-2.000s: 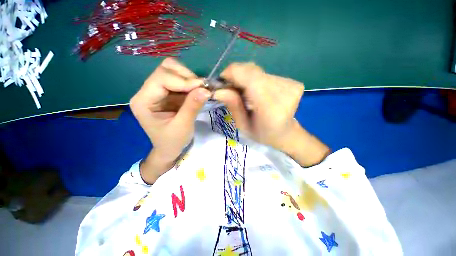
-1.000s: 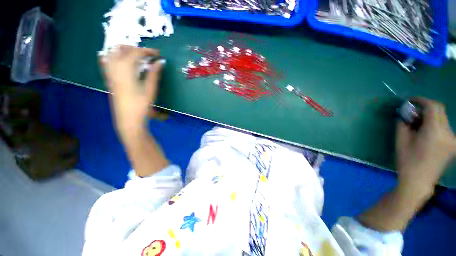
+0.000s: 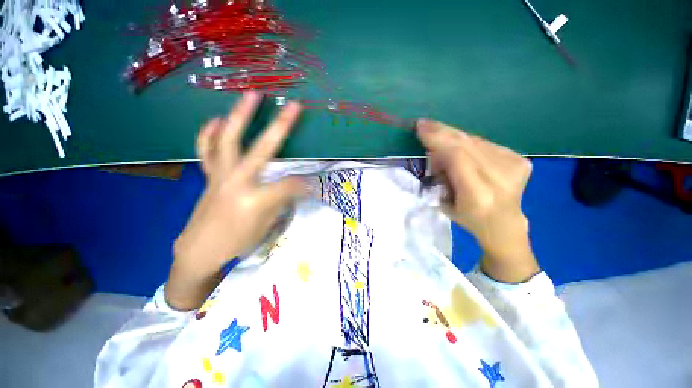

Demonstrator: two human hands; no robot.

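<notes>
My right hand [image 3: 478, 178] pinches the right end of a thin red lead [image 3: 364, 112] just above the mat's front edge. Something small and dark shows under its curled fingers, too blurred to name. My left hand [image 3: 243, 189] is open, fingers spread and blurred, its fingertips near the lead's white left end. No part shows in it. The pile of red leads [image 3: 243, 38] with small white ends lies beyond my left hand. A joined unit [image 3: 552, 30], a silver rod with a white crosspiece, lies at the upper right.
A loose pile of white strips [image 3: 34, 68] lies at the far left of the green mat [image 3: 425, 61]. A dark-edged object [image 3: 689, 114] is cut off at the right rim. The mat's pale front edge runs behind my hands, with blue below it.
Both hands have come back from the sides to the middle front. My right hand has taken hold of a red lead. The view has shifted, and the blue trays are out of it.
</notes>
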